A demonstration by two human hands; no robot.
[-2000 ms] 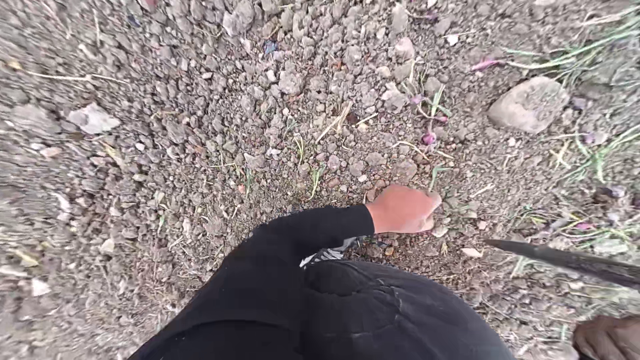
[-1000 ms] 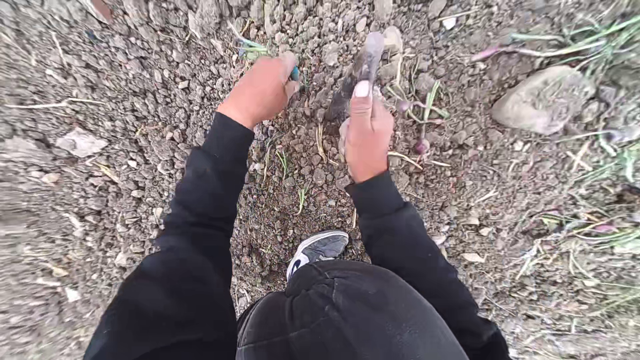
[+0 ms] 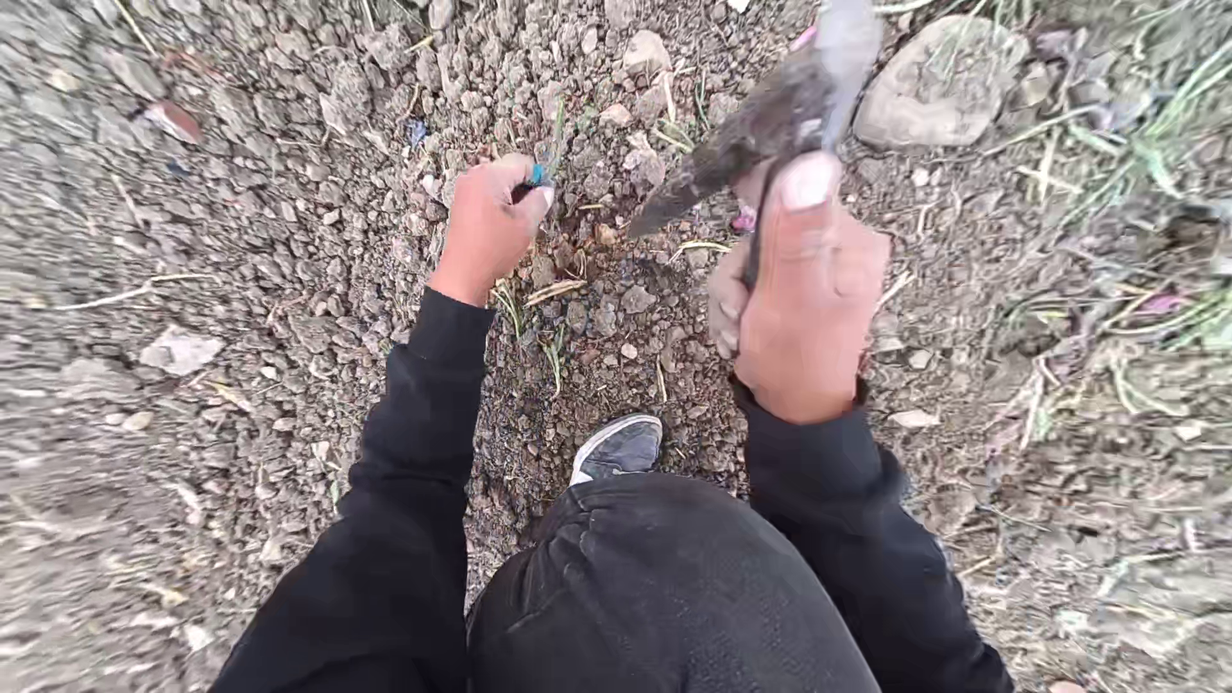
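My left hand (image 3: 489,229) is closed low over the soil, with a small teal thing (image 3: 537,174) at its thumb and index finger. A thin green shoot (image 3: 557,135) stands by those fingertips; whether it is gripped I cannot tell. My right hand (image 3: 807,289) grips a hand tool with a pointed, soil-covered metal blade (image 3: 746,135). The blade's tip points down and left, toward the ground between my hands, and the tool is blurred. A bit of a purple onion-like bulb (image 3: 744,219) shows behind the tool.
Loose, stony soil (image 3: 318,221) surrounds my hands. A large stone (image 3: 938,82) lies at upper right, beside uprooted green stalks (image 3: 1179,144). Small grass tufts (image 3: 553,356) grow below my left hand. My shoe (image 3: 621,448) stands just ahead of my knee.
Two seconds ago one hand was low over the soil and the blade lay at far right; a second ago both hands were forward. The blade has since tilted down and left.
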